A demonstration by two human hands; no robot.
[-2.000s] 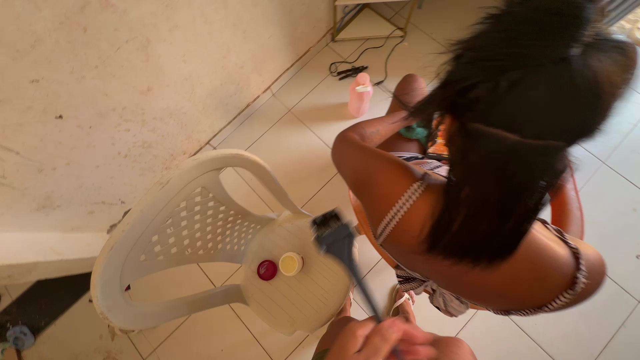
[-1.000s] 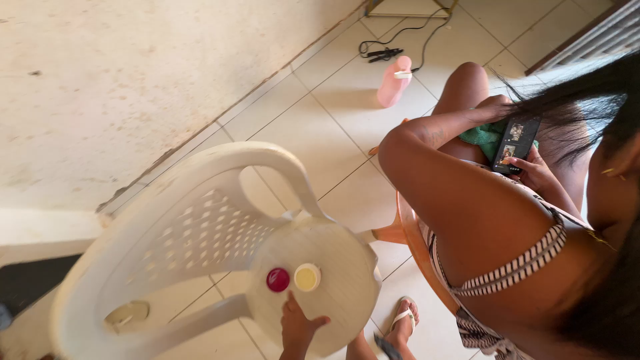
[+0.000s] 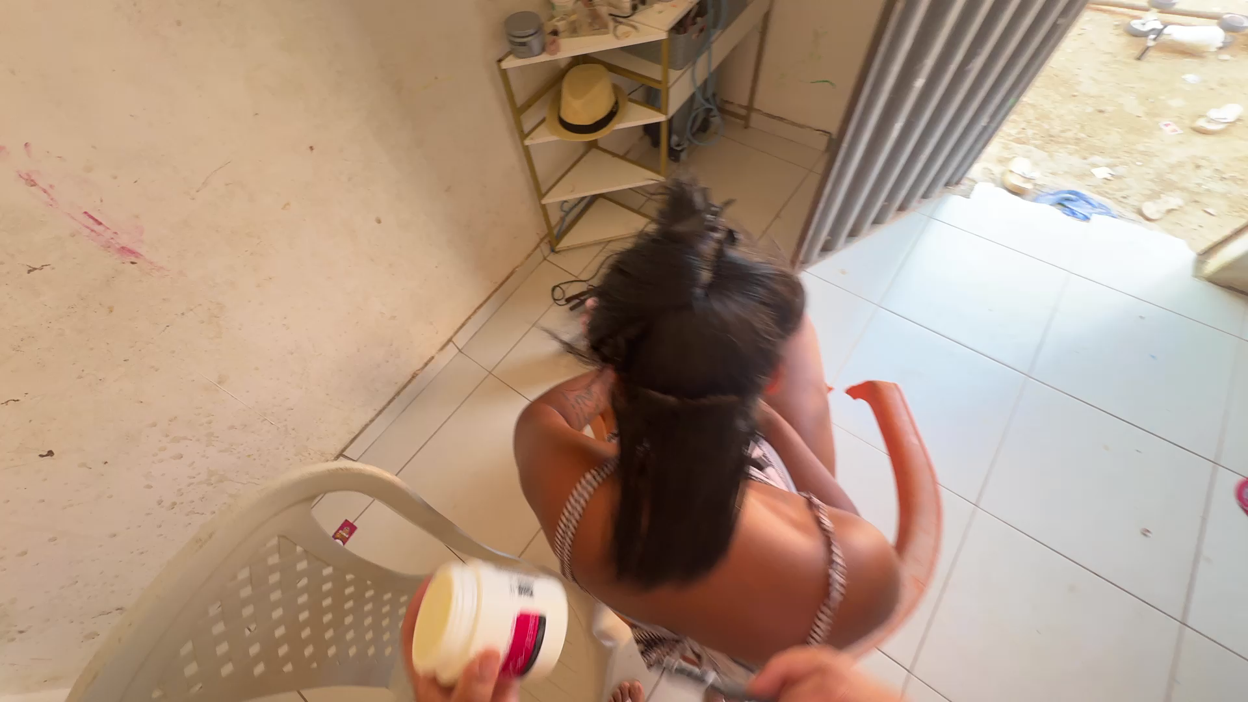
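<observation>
My left hand (image 3: pixel 468 682) grips a white plastic jar (image 3: pixel 526 614) tilted on its side, its open mouth with pale cream facing left. At the bottom edge my right hand (image 3: pixel 824 675) is closed on the handle of a brush (image 3: pixel 697 673), which is blurred and partly cut off by the frame. Just beyond both hands a seated person shows from behind, with dark hair (image 3: pixel 682 478) parted across the head: the upper part is gathered on top, the lower part hangs straight down the back.
A white plastic armchair (image 3: pixel 283 575) stands at the lower left. The person's chair has an orange armrest (image 3: pixel 912 487). A corner shelf (image 3: pixel 600 175) holds a straw hat (image 3: pixel 587 102). A corded device (image 3: pixel 575 295) lies on the floor by the wall. A ribbed metal door (image 3: pixel 936 117) stands at the right.
The jar, on the white chair's seat one second ago, is now raised in my left hand. The view has swung up and right. The seated person's head is now upright before me.
</observation>
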